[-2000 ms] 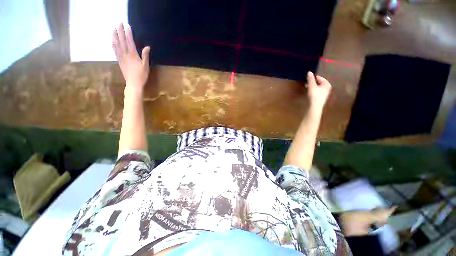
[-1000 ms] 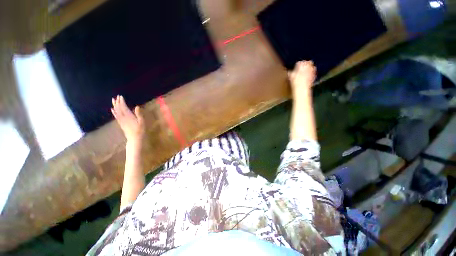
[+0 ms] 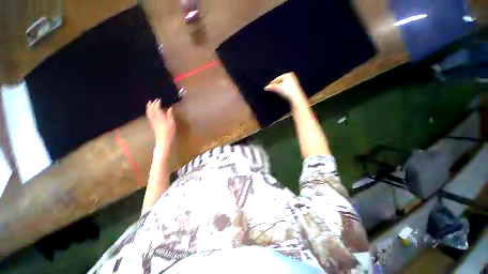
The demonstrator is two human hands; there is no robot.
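Observation:
The main stack of black fabric panels (image 3: 99, 83) lies on the brown table, left of centre. My left hand (image 3: 162, 122) is bare, with fingers extended at the near right corner of this stack, and holds nothing visible. The smaller pile of black cut panels (image 3: 305, 45) lies to the right, across a strip of table. My right hand (image 3: 284, 85) is over its near part, with fingers curled together; whether cloth is between them cannot be told. A red laser line (image 3: 197, 71) crosses the gap between the piles; another (image 3: 128, 154) runs toward the table's front edge.
A white sheet (image 3: 25, 131) lies along the main stack's left edge. A small grey-white object (image 3: 44, 29) is at the back left, and a small blurred object (image 3: 191, 13) is behind the gap. Blue material (image 3: 431, 27) is at the far right. A clear plastic bag (image 3: 449, 227) lies lower right.
The view has swung right, so the main stack sits further left and the smaller pile nearer centre. My right hand has left the main stack's edge for the smaller pile; my left is at the main stack's right corner.

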